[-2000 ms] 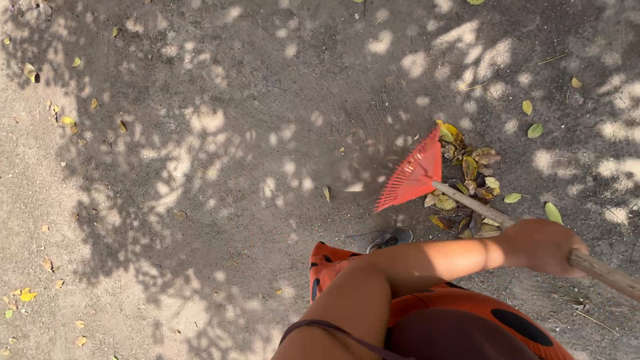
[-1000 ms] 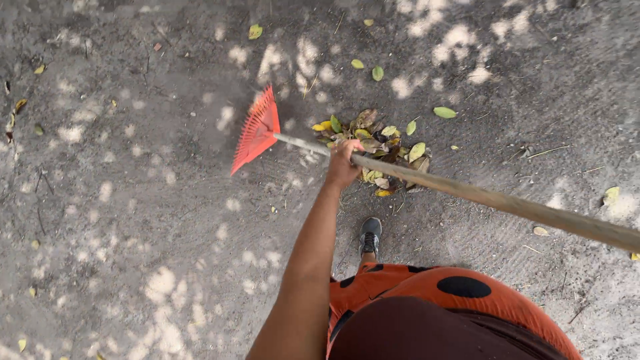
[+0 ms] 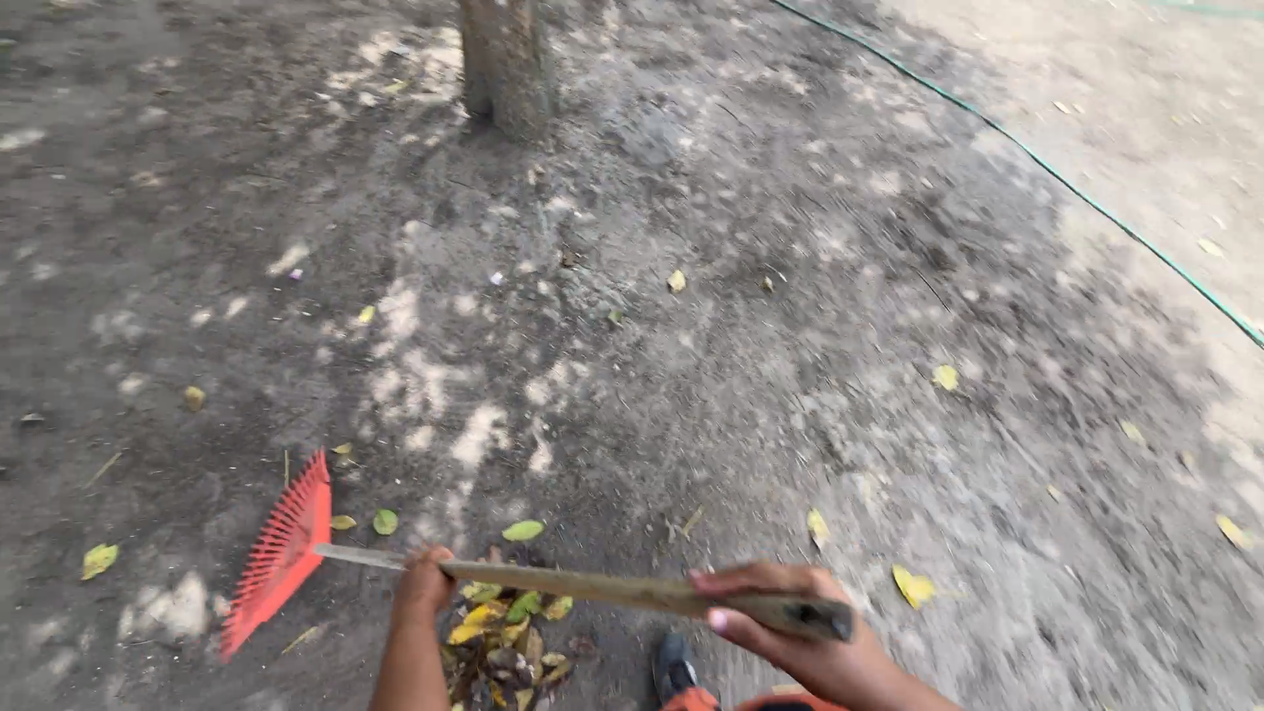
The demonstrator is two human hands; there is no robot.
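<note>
A leaf rake with a red fan-shaped plastic head (image 3: 286, 558) and a wooden handle (image 3: 583, 585) lies across the lower part of the view, its tines to the left. My left hand (image 3: 427, 578) grips the handle near the head. Close to the handle's far right end, my right hand (image 3: 780, 617) is wrapped around the wood. Beneath the handle, between my hands, is a pile of yellow, green and brown leaves (image 3: 509, 652) on the dirt; its lower edge is cut off by the frame.
A tree trunk (image 3: 509, 69) stands at the top, left of centre. A green hose (image 3: 1047, 168) runs diagonally over the ground at the upper right. Single leaves, such as a yellow one (image 3: 913, 587), are scattered over the soil. My shoe (image 3: 674, 667) is just right of the pile.
The view has swung up to show the trunk and hose. My right hand, not visible before, now appears on the handle's end. My left hand remains on the handle.
</note>
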